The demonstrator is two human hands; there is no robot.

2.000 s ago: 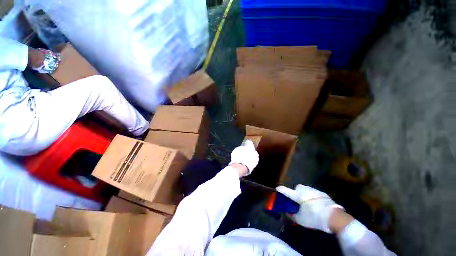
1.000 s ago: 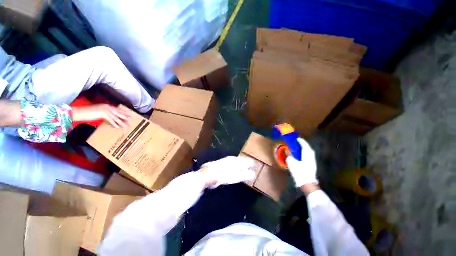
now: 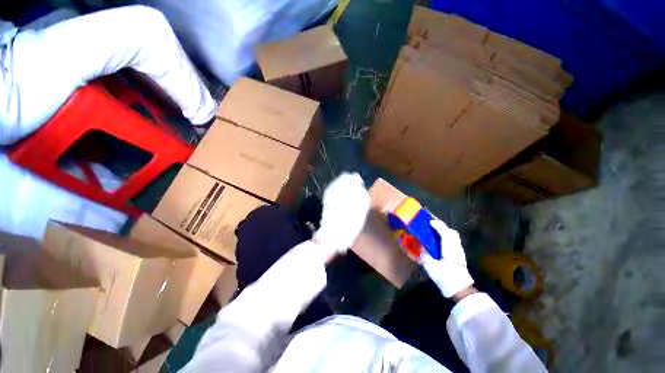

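Observation:
A brown carton (image 3: pixel 380 251) stands between my knees with its folded flaps facing up. My right hand (image 3: pixel 448 262), in a white glove, grips the blue tape dispenser (image 3: pixel 423 227), whose orange-yellow end lies over the carton's top. An orange-red roll shows on its near side. My left hand (image 3: pixel 344 213), gloved in white and blurred, is at the carton's left edge. Its fingers are not clear, and I cannot tell whether it touches the carton.
Flat cartons (image 3: pixel 459 116) lean ahead, with an open brown box (image 3: pixel 539 175) behind. Made-up cartons (image 3: pixel 251 156) line the left, beside a red stool (image 3: pixel 109 120) and a person's leg (image 3: pixel 109 44). Yellow tape rolls (image 3: pixel 519 275) lie at the right by the wall.
The open carton's flaps were folded over, and the dispenser came up onto them. My left hand moved up along the carton. The other person's hand left the printed carton, which now sits in line with others.

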